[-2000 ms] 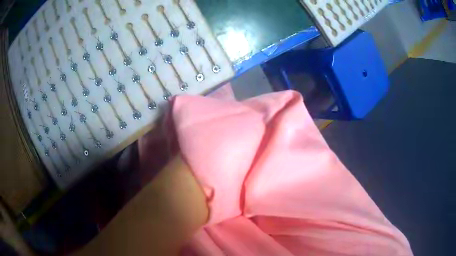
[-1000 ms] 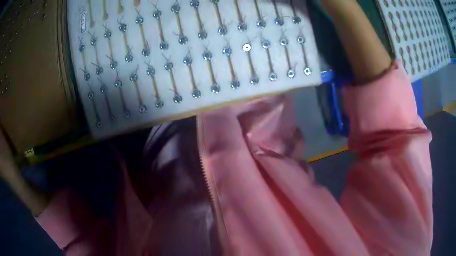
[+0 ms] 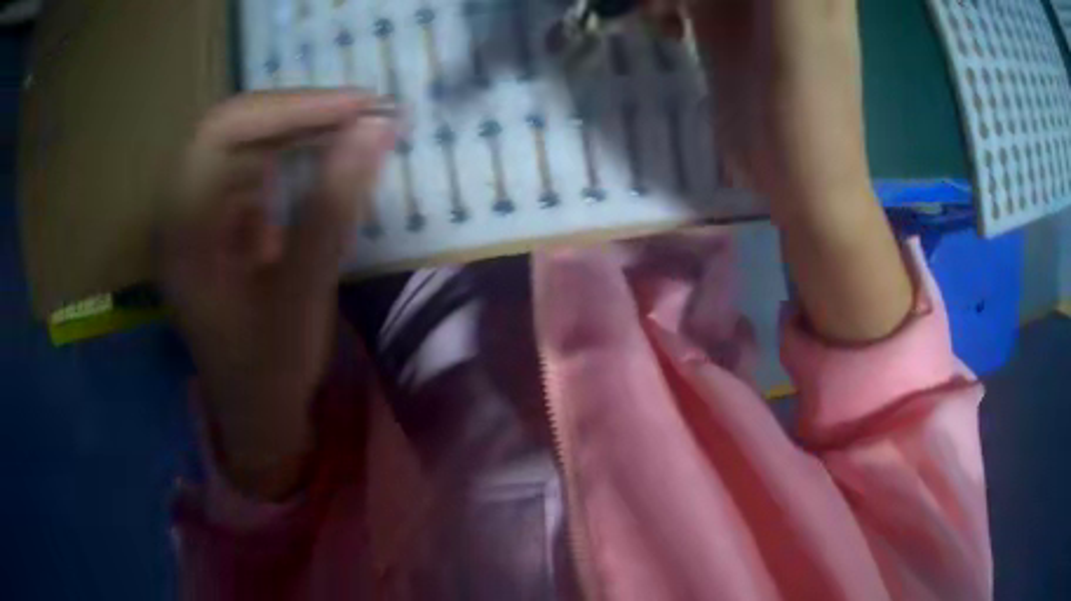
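The white layout board lies in front of me, with tan bars ending in silver-blue round pieces in rows. My left hand, bare and blurred, is over the board's left part. Its thumb and finger pinch a small metal piece, seen only as a glint. My right hand is over the board's upper right, partly cut off by the top edge. It holds a dark hand tool with a shiny metal part, blurred. The hands hide parts of the rows.
A brown board lies at the left, with a yellow strip at its near edge. Another white board with dotted rows is at the right on the green table. A blue stool stands below the table edge.
My left hand has come in from the left edge over the board. My right hand, previously cut off at the top, has moved lower and left, and the tool now shows. The view has shifted.
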